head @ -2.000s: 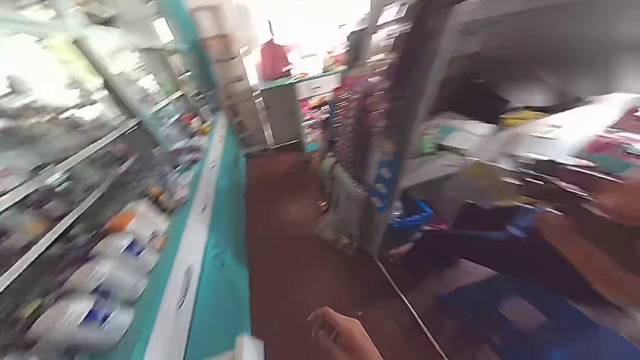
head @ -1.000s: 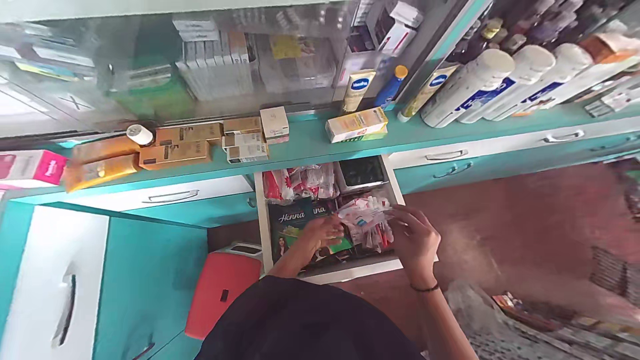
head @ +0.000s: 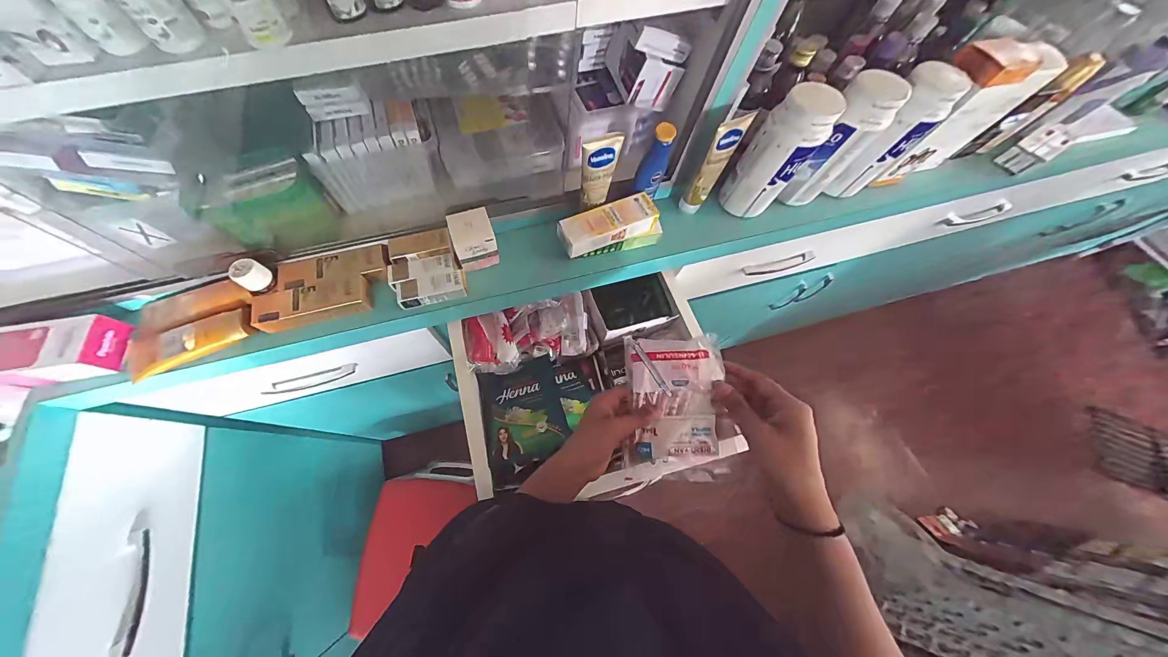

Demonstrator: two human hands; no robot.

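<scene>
My left hand [head: 599, 433] and my right hand [head: 771, 429] hold a clear plastic packet of insulin syringes [head: 675, 388] between them, above a pulled-out drawer. The packet has a red printed band and hides part of what lies below it. In the open drawer [head: 467, 401], green henna packets [head: 525, 415] lie at the front left. Red and clear plastic packets [head: 529, 330] fill the back left, beside a dark open box [head: 630, 303] at the back right.
A teal counter ledge [head: 525, 265] above the drawer bears gold boxes [head: 315, 290], a yellow-white carton [head: 610, 224], cream tubes [head: 599, 172] and large white bottles [head: 785, 151]. Glass-fronted shelves stand behind. A red object [head: 415, 538] is left of the drawer; reddish floor [head: 958, 365] lies to the right.
The view has swung from the aisle to the counter. Since one second ago, the packet has come up flatter and clearer between my hands, and my left hand has moved onto its left side.
</scene>
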